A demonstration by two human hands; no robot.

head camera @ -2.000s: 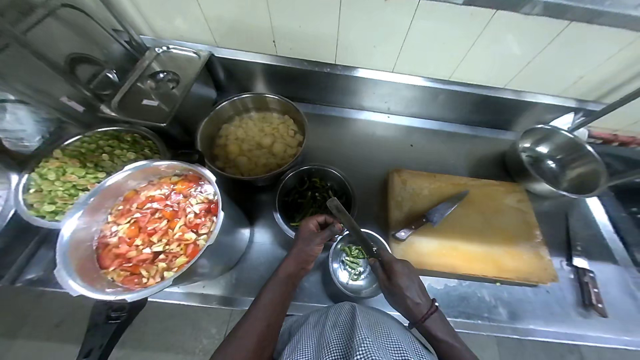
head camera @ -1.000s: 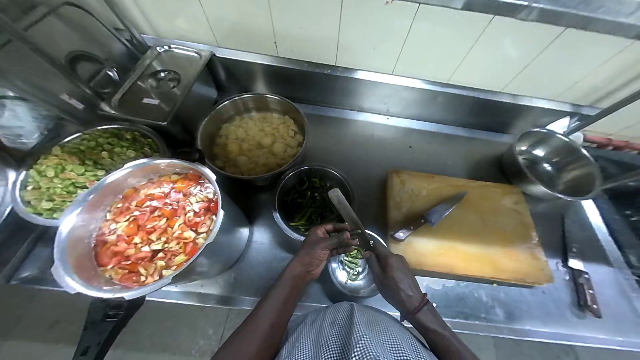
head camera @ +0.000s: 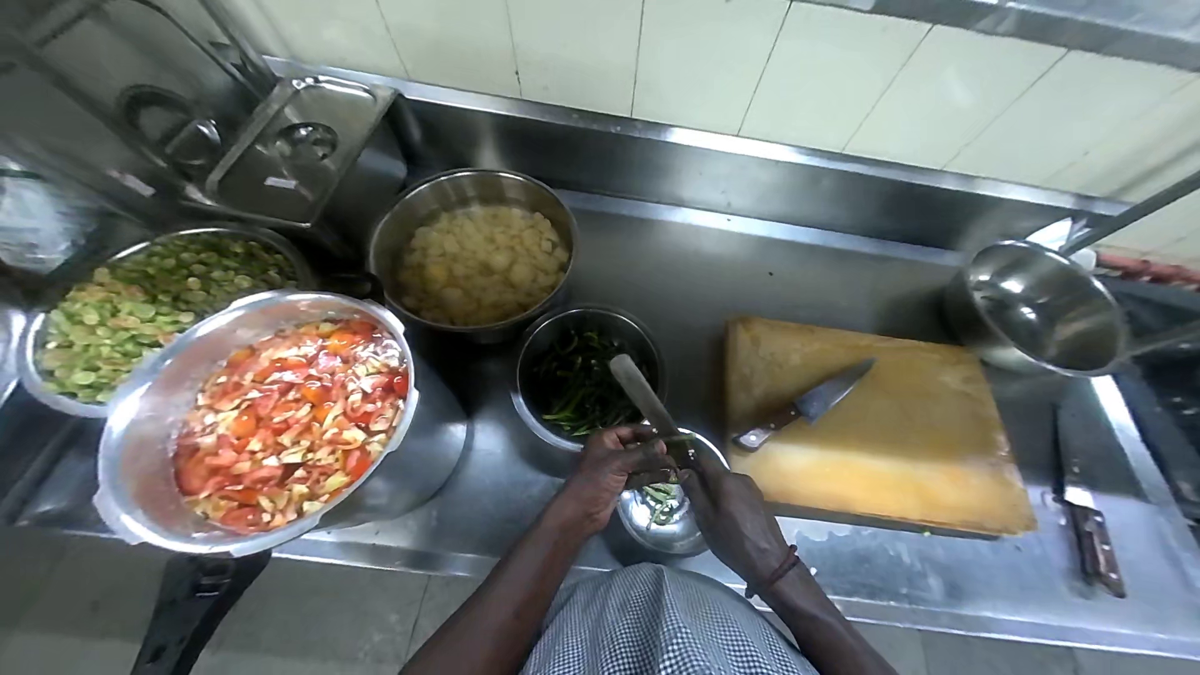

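Note:
My right hand (head camera: 736,511) grips a knife (head camera: 642,392), its blade pointing up and to the left. My left hand (head camera: 609,469) pinches a green chilli (head camera: 682,441) against the blade; the fingers partly hide it. Below both hands sits a small steel bowl (head camera: 689,536) with cut green pieces (head camera: 662,502) in it. Just behind and to the left, a larger steel bowl (head camera: 527,412) holds whole dark green chillies (head camera: 581,380), partly under the blade's tip.
A wooden-handled knife (head camera: 811,403) lies on a yellowed cutting board (head camera: 891,450), another knife (head camera: 1083,516) right of it. A saucepan (head camera: 1041,309) stands behind. At left are a pressure cooker (head camera: 141,469) of chopped tomatoes, a pot (head camera: 473,178) of pale chunks and a basin (head camera: 37,361) of sliced green vegetables.
My left hand has come right, from over the edge of the chilli bowl to beside my right hand at the blade. The knife stays in my right hand.

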